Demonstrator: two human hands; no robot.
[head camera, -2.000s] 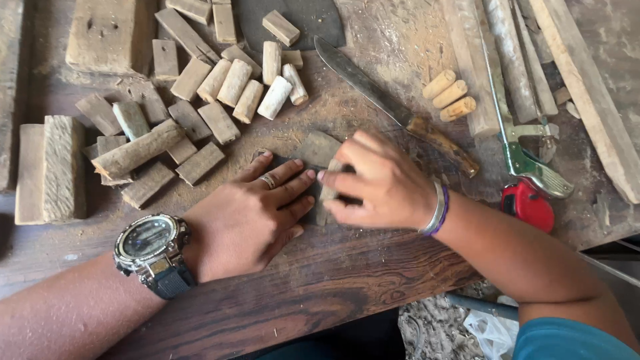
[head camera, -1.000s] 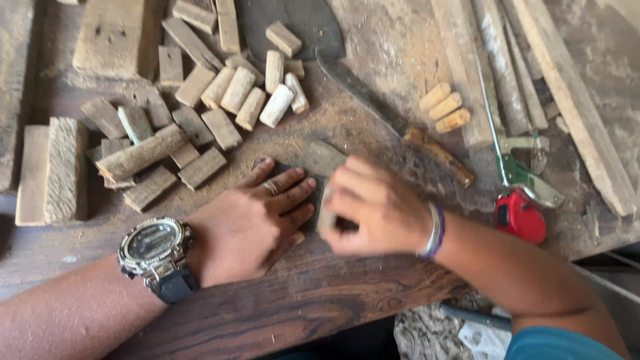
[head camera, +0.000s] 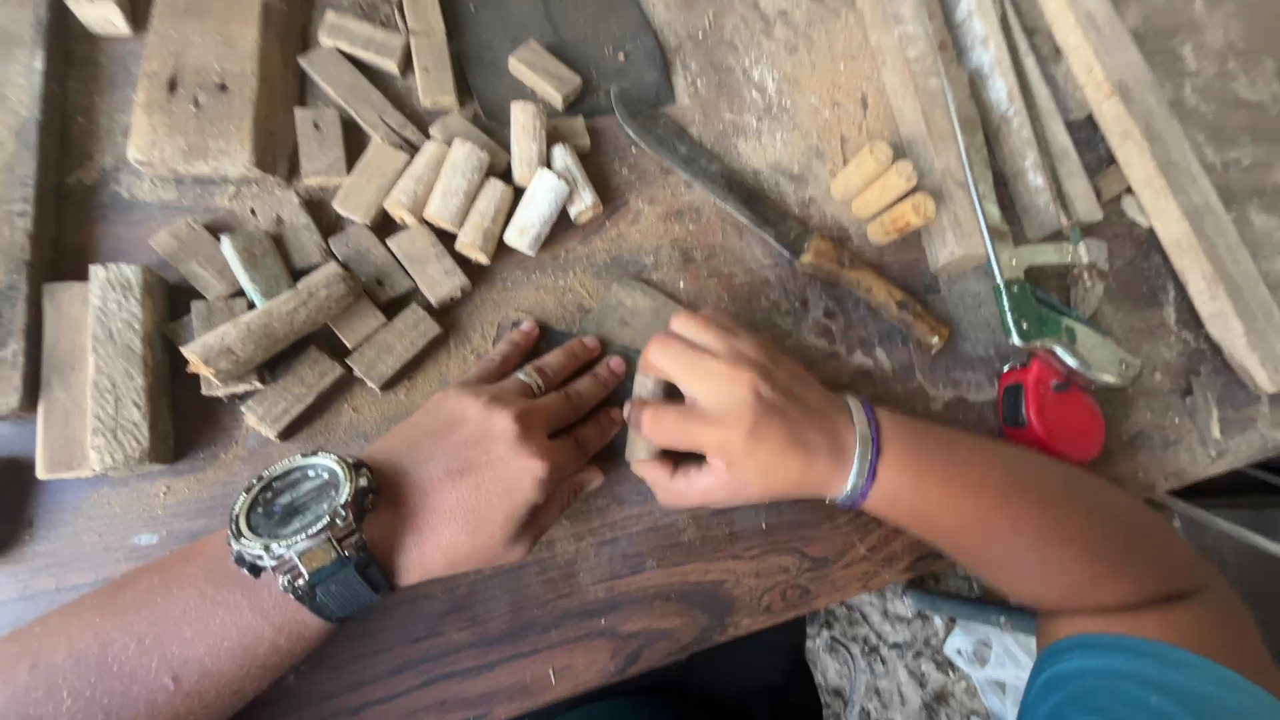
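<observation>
My left hand, with a ring and a large wristwatch, lies flat with its fingers on a dark sheet, possibly sandpaper, on the wooden table. Close to its fingertips, my right hand grips a small wooden block by its sides, pressed down on the sheet. Part of the block is hidden by the fingers. A flat greyish-brown piece lies just beyond both hands. Above my right hand rests a knife with a dark curved blade and a wooden handle.
Several small wooden blocks and rounded wooden pegs lie at the upper left, near larger blocks. Three rounded pegs, a hacksaw, a red tape measure and long wooden strips are at the right. Sawdust covers parts of the table.
My right hand shifts slightly against the sheet, still holding the block. My left hand stays flat in about the same place.
</observation>
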